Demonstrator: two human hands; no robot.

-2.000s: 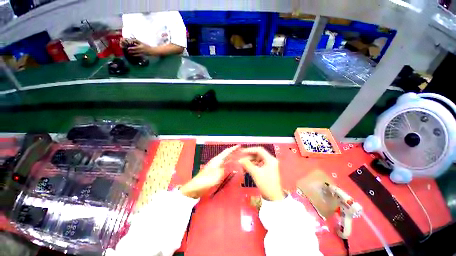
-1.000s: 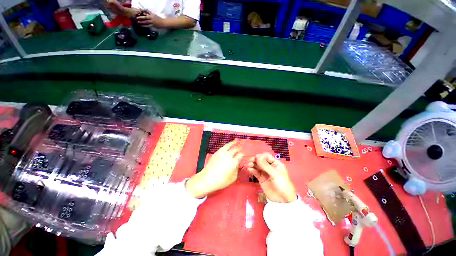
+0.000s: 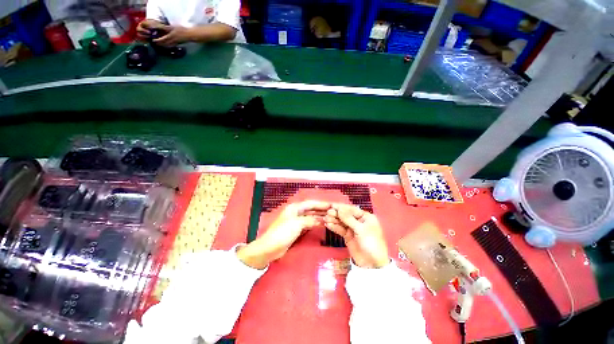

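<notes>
My left hand (image 3: 289, 230) and my right hand (image 3: 358, 232) meet at the fingertips above the middle of the red mat (image 3: 289, 299). Whether a small piece is between the fingertips cannot be seen. Just behind the hands are rows of small dark pieces (image 3: 279, 193) at the mat's back edge. A block of black strips (image 3: 333, 238) lies partly hidden under my right hand. A small brownish piece (image 3: 342, 265) lies near my right wrist.
Clear blister trays (image 3: 87, 248) with black housings and a cream-yellow sheet (image 3: 202, 218) are at left. At right are an orange-rimmed parts box (image 3: 459, 195), cardboard (image 3: 425, 250), glue gun (image 3: 463, 295), dark strip (image 3: 515, 272) and fan (image 3: 562, 190). A person (image 3: 198, 30) works across the green conveyor (image 3: 323, 131).
The view has shifted. The hands were apart and now meet at the fingertips. The dark thin tool seen by my left hand two seconds ago no longer shows.
</notes>
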